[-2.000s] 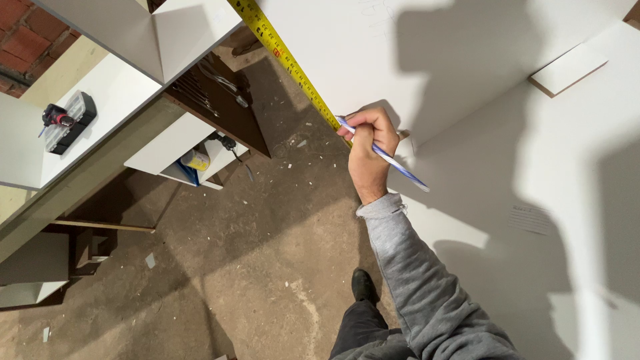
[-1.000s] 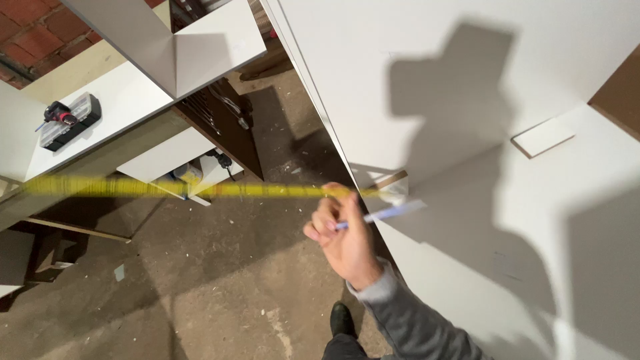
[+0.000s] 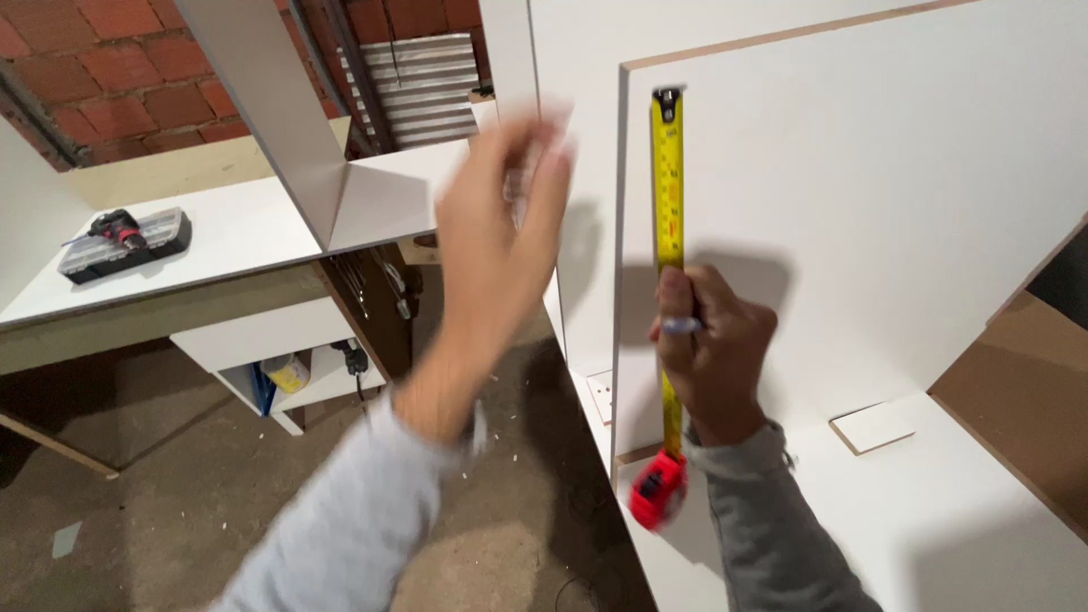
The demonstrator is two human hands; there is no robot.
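Observation:
My right hand (image 3: 714,340) grips the yellow blade of a tape measure (image 3: 671,187) and also holds a thin pen or pencil (image 3: 680,325), seen nearly end-on. The metal hook of the blade is near the upper corner of a white panel (image 3: 833,212), and the red case (image 3: 659,490) hangs below the hand near the panel's lower edge. My left hand (image 3: 501,221), blurred, is raised left of the panel with its fingers apart from the thumb; nothing clear shows in it.
A cordless drill (image 3: 119,228) lies on an organizer case (image 3: 161,246) on the white bench at left. A small white board piece (image 3: 871,425) rests at right. Below the bench, a cabinet shelf (image 3: 323,387) holds a can. Corrugated sheet (image 3: 425,93) leans by the brick wall.
The tape, stretched out to the left before, now runs down along the white panel with its red case in sight. My left hand has come into view. The view has shifted towards the brick wall.

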